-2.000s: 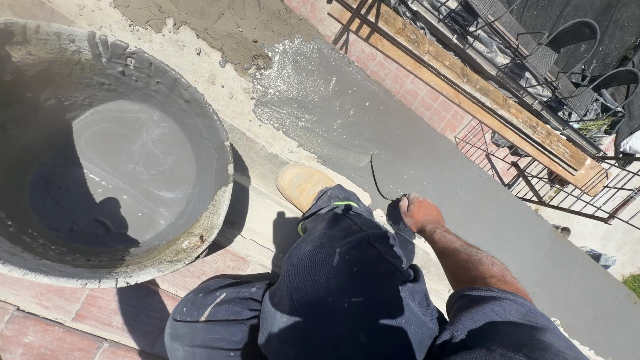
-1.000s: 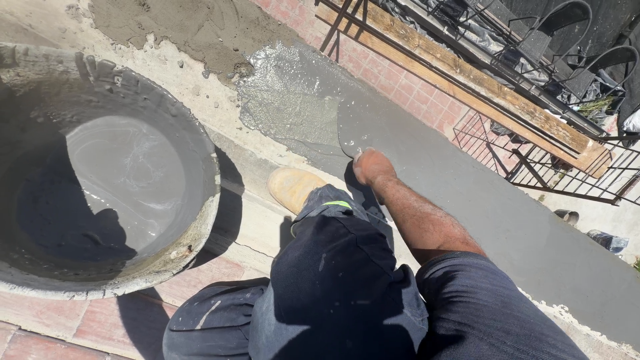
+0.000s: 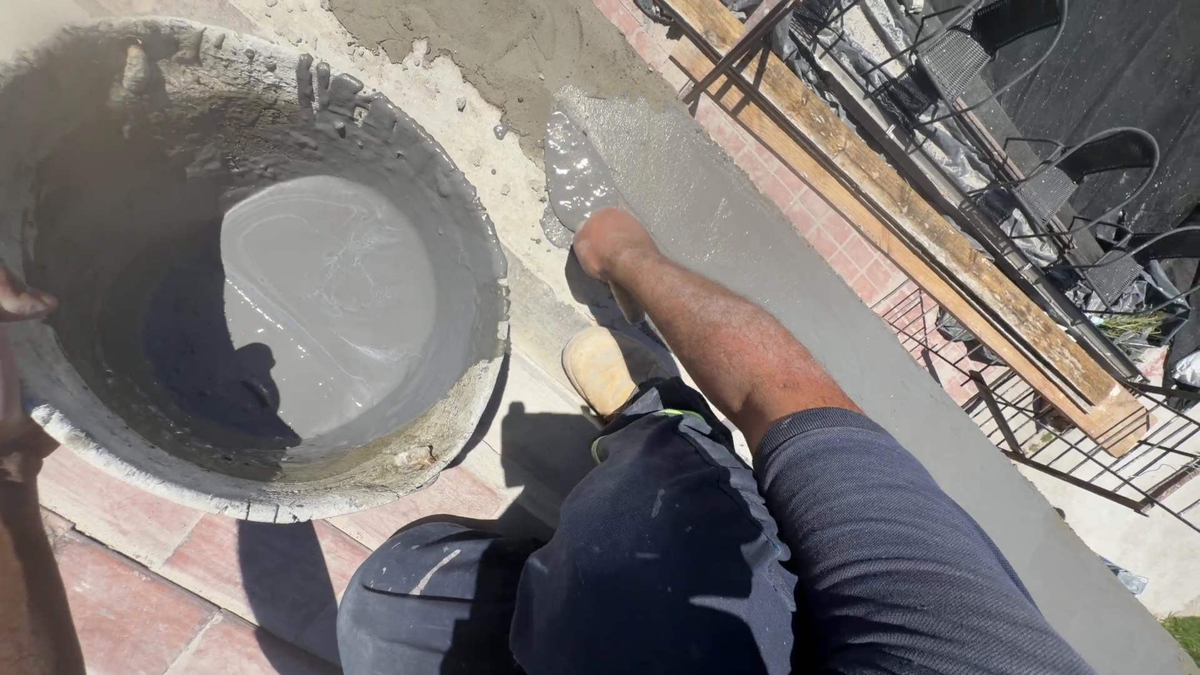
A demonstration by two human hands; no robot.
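My right hand (image 3: 614,246) is closed around a trowel's handle, which shows just below the fist. Wet grey cement (image 3: 579,173) lies heaped beyond the fist, and the trowel's blade cannot be made out clearly there. A smooth grey cement layer (image 3: 806,309) runs diagonally from the hand toward the lower right. Coarser, browner mortar (image 3: 506,47) covers the surface at the top. At the left edge, part of my left hand (image 3: 21,298) shows by the rim of a large mortar tub (image 3: 412,473); its grip is unclear. Runny grey cement (image 3: 328,300) fills the tub's bottom.
My boot (image 3: 598,370) stands between the tub and the cement layer. Wooden planks (image 3: 900,220) and rusty metal mesh (image 3: 1069,441) lie along the right side. Metal-framed chairs (image 3: 1097,178) are beyond them. Reddish tiles (image 3: 122,591) lie below the tub.
My right hand has moved up and left along the cement layer, away from my body. Part of my left hand has come into view at the left edge.
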